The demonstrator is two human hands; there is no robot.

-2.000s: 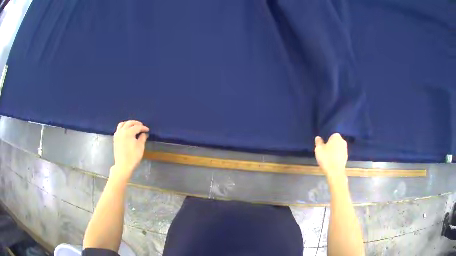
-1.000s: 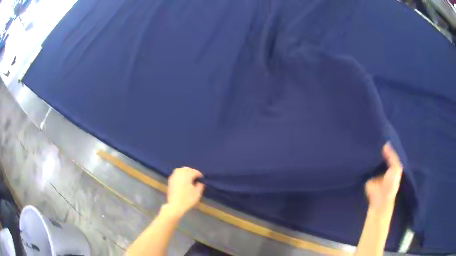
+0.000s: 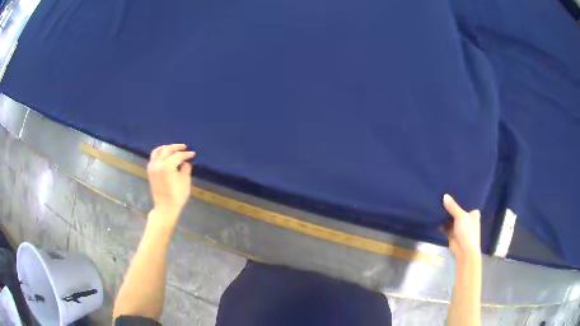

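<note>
A wide navy fabric ply (image 3: 286, 102) covers most of the view, its near edge running just inside the table edge. My left hand (image 3: 170, 178) is at this edge on the left, thumb and fingers apart. My right hand (image 3: 463, 224) pinches the edge farther right, thumb on top and fingers partly hidden under the cloth. A long orange-yellow tape strip (image 3: 286, 221) lies on the grey table (image 3: 375, 262) in front of the cloth. A short whitish fabric weight (image 3: 505, 233) stands out right of my right hand, beside a fold.
The ply has a raised fold on the right, with more navy cloth beyond it. A white bucket (image 3: 73, 290) with dark marks stands on the grey floor (image 3: 54, 191) at lower left. The curved table edge passes close in front of my body.
The large bulge under the ply has flattened and its fold lies farther right. My left hand's fingers have opened from their pinch. My right hand is now at the near edge. The camera view has turned.
</note>
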